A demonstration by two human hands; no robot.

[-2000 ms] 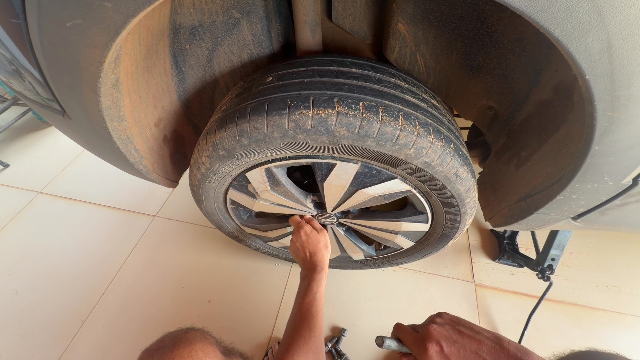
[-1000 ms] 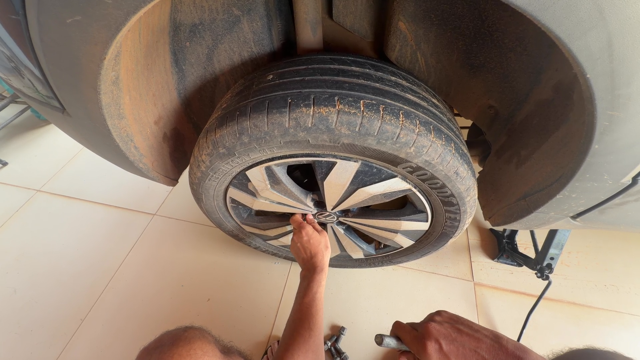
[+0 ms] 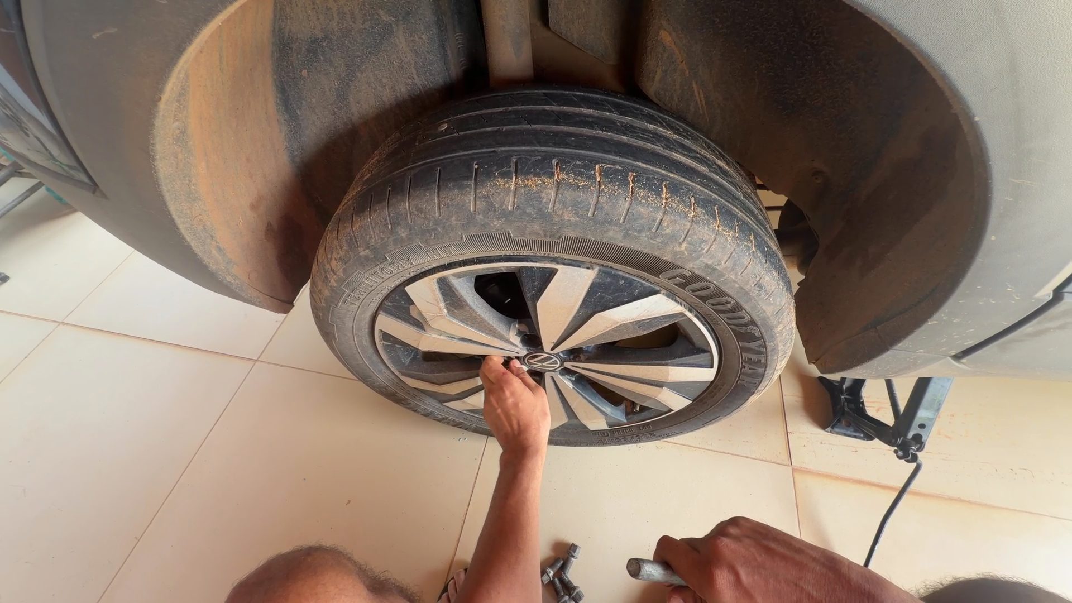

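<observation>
My left hand (image 3: 515,406) is at the hub of a dirty car wheel, its thumb and fingertips pinched together just left of the centre cap (image 3: 543,361). Whatever lies between those fingertips is hidden. The alloy rim (image 3: 636,322) has silver and black spokes inside a Goodyear tire (image 3: 544,197). Low on the right, my right hand (image 3: 733,561) is closed around a grey metal bar (image 3: 653,572), whose round end sticks out to the left. Several wheel bolts (image 3: 563,573) lie on the floor between my two arms.
Above and around the wheel is the dusty wheel arch liner (image 3: 821,142). A scissor jack (image 3: 909,419) stands at the right under the car's sill, with a thin crank rod (image 3: 892,511) hanging from it. My knees show along the bottom edge, over a tiled floor (image 3: 276,486).
</observation>
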